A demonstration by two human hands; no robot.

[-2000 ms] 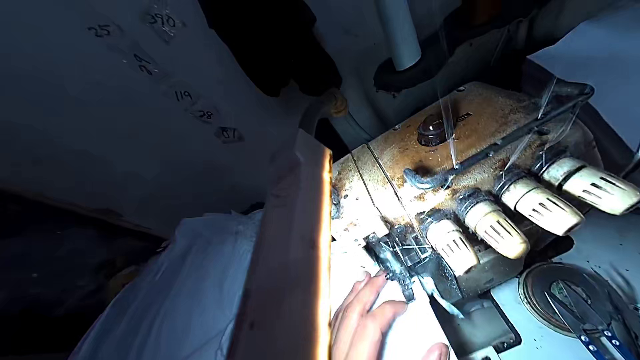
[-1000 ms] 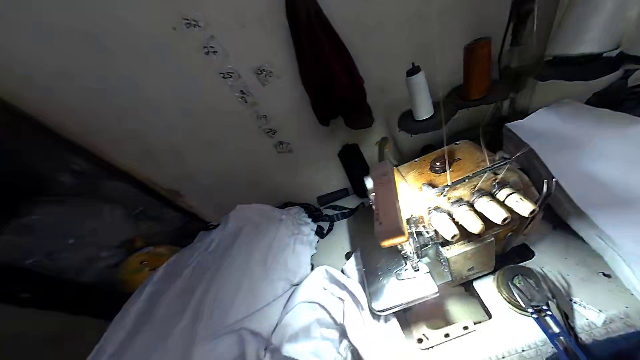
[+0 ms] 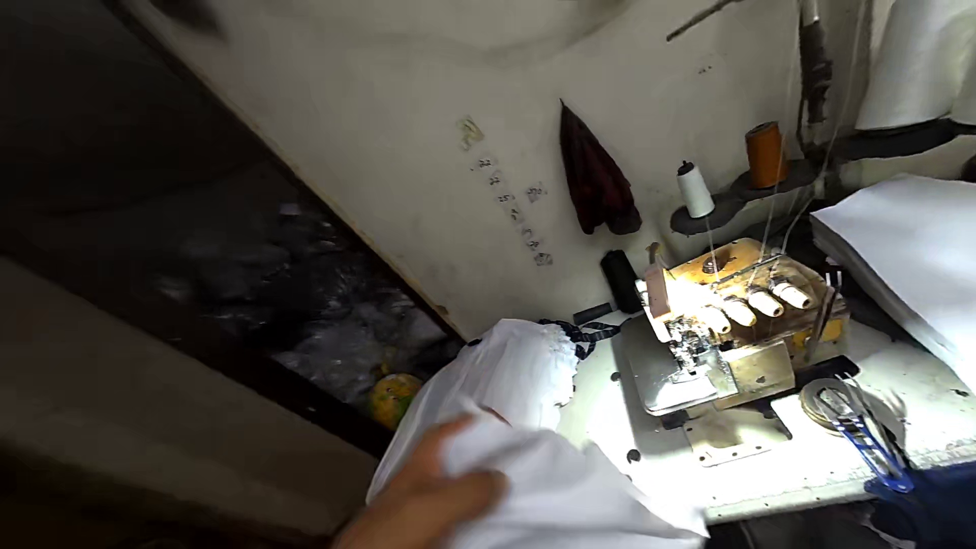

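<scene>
My left hand [image 3: 431,488] comes in blurred from the bottom edge, its fingers and thumb around a piece of white cloth [image 3: 534,488]. That cloth spreads right over the table's front part. Behind the hand lies a larger heap of gathered white fabric [image 3: 488,374]. To the right stands an overlock sewing machine [image 3: 751,305], its needle area brightly lit, with cream tension dials [image 3: 738,310] on its front and thread running up from it. No cloth shows under its presser foot [image 3: 686,372]. My right hand is not in view.
Blue-handled thread snips [image 3: 873,450] lie by a round metal dish [image 3: 827,404] at the right. White thread [image 3: 695,191] and orange thread [image 3: 765,156] stand behind the machine. A white fabric stack [image 3: 907,252] is at far right; a dark red cloth [image 3: 597,179] hangs on the wall.
Two seconds ago a hand was close to the machine's needle area; one second ago no hand showed. My left hand is now in view with white cloth. The view has pulled back from the machine.
</scene>
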